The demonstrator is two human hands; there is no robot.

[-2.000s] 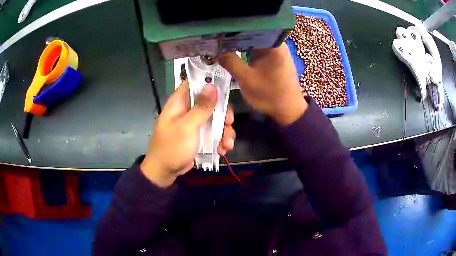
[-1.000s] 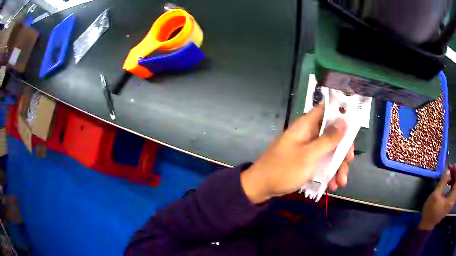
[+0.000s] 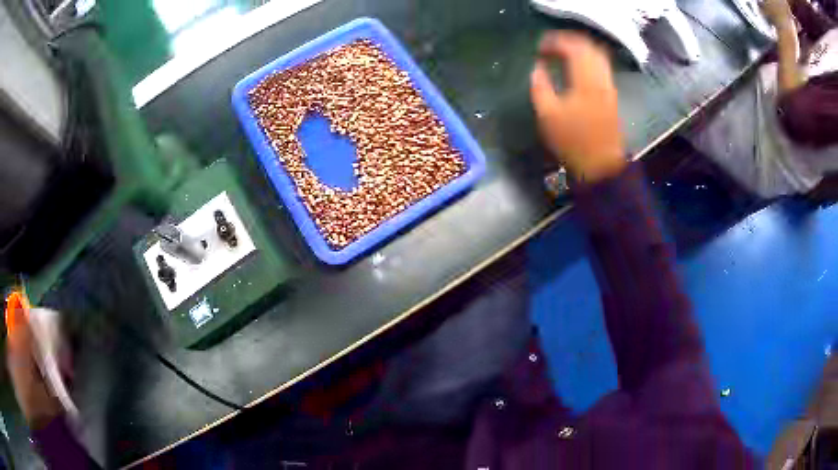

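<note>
My left hand (image 3: 29, 367) is blurred at the far left edge, holding a white handle housing (image 3: 55, 353); its fingers are hard to make out. My right hand (image 3: 581, 110) is empty over the bench at upper right, thumb and fingers apart, short of the white housings (image 3: 675, 32) piled there. The bench press fixture (image 3: 198, 248) stands at left, a white plate on a green block with two black clamp screws and a metal post between them. No housing is on it. The blue tray (image 3: 354, 250) of copper-coloured pieces (image 3: 404, 128) lies right of it.
The press's dark upper part (image 3: 46, 174) overhangs at left. A black cable (image 3: 198, 384) runs to the bench edge. An orange item (image 3: 14, 312) shows at the left edge. Another person's arm (image 3: 788, 41) is at upper right. The floor is blue.
The view has swung right. My left hand has moved the housing off the press fixture to the left. My right hand has moved beyond the tray toward the piled housings.
</note>
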